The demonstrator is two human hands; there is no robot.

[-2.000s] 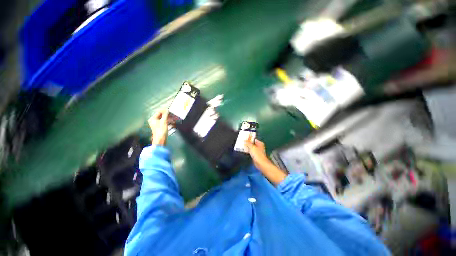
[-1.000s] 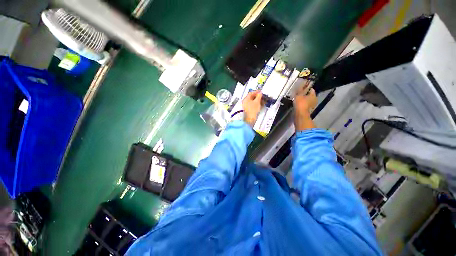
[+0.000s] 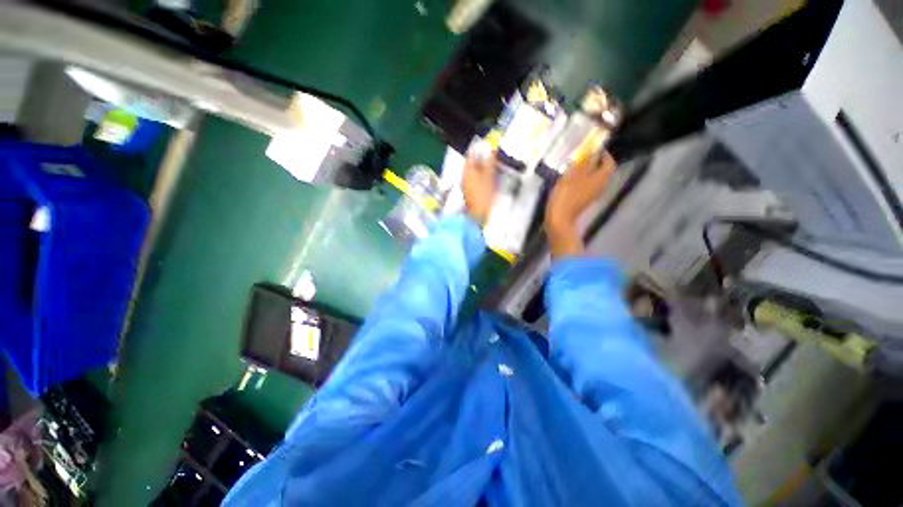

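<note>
My left hand (image 3: 480, 183) is at the left edge of a blurred group of phone assemblies and papers near the top middle. Its fingertips touch or overlap a phone assembly (image 3: 527, 131); the grip is unclear. My right hand (image 3: 578, 196) has its fingers at the lower end of another phone assembly (image 3: 582, 131), which lies side by side with the first and seems held. White sheets (image 3: 511, 210) lie below, between the hands. A black tray (image 3: 267, 332) at lower left holds one phone assembly (image 3: 306, 333).
A white box-shaped device (image 3: 315, 139) on an arm hangs left of my hands. A clear bag (image 3: 406, 216) lies near yellow marking. A dark tray (image 3: 485, 74) is beyond. White machine (image 3: 792, 149) at right, blue crate (image 3: 84, 257) at left, another black tray (image 3: 213, 451) lower left.
Two seconds ago each hand held a phone assembly, spread apart over the bench. Now both hands are close together at the papers. Since one second ago they have shifted slightly left in view.
</note>
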